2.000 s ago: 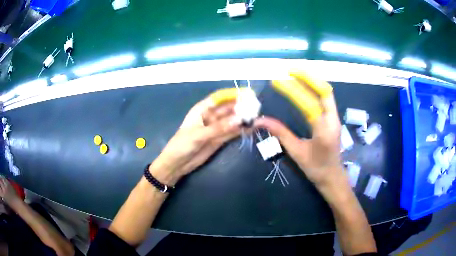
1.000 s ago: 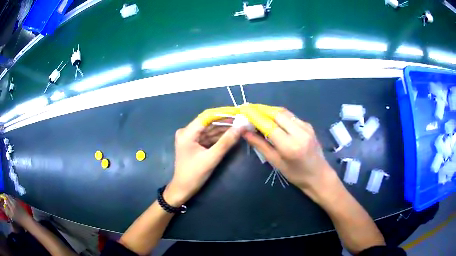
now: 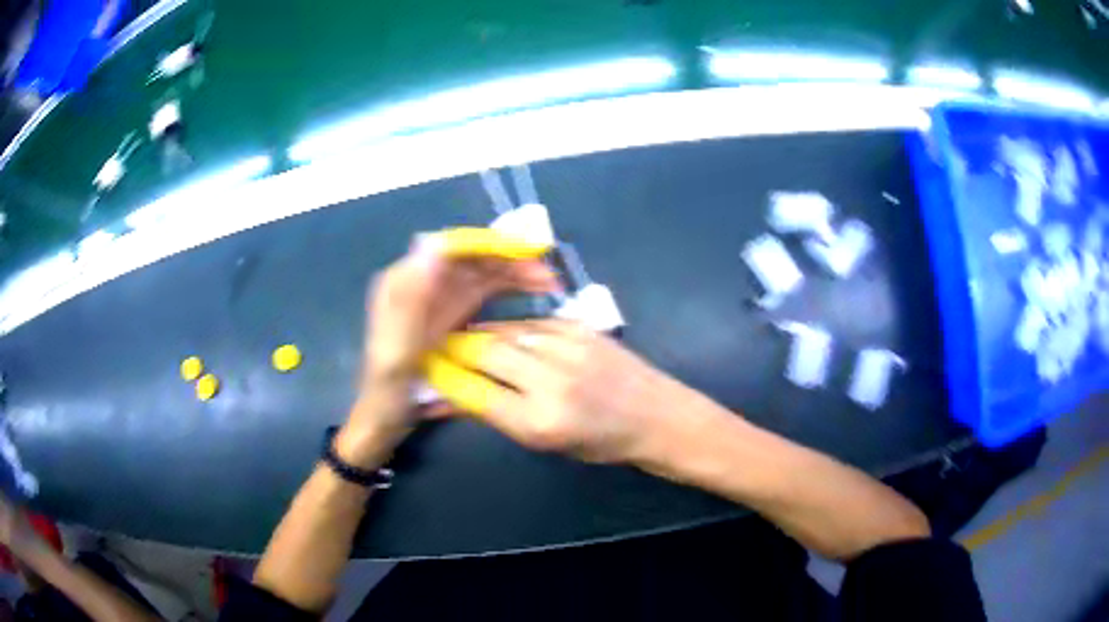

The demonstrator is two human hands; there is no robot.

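My left hand [image 3: 414,310], with yellow finger cots, has its fingertips on a wired unit [image 3: 525,226]. Pale wires stick up from the unit towards the rail. My right hand [image 3: 578,389] lies across in front of my left palm, its yellow-covered fingers pointing left. A small whitish patch shows by its fingertips, too blurred to name. A second wired unit [image 3: 594,307] lies just beyond my right hand, partly hidden by it. Both hands are motion-blurred.
Loose white housings [image 3: 803,355] lie at right beside the blue bin [image 3: 955,292] of housings. Three yellow discs [image 3: 286,357] lie at left. Beyond the white rail [image 3: 401,158], the green belt [image 3: 401,61] carries wired units. Another person's arm [image 3: 61,571] shows lower left.
My right hand has left the unit between my hands and moved left and down, in front of my left palm. The whole view has shifted, so bench things appear further left.
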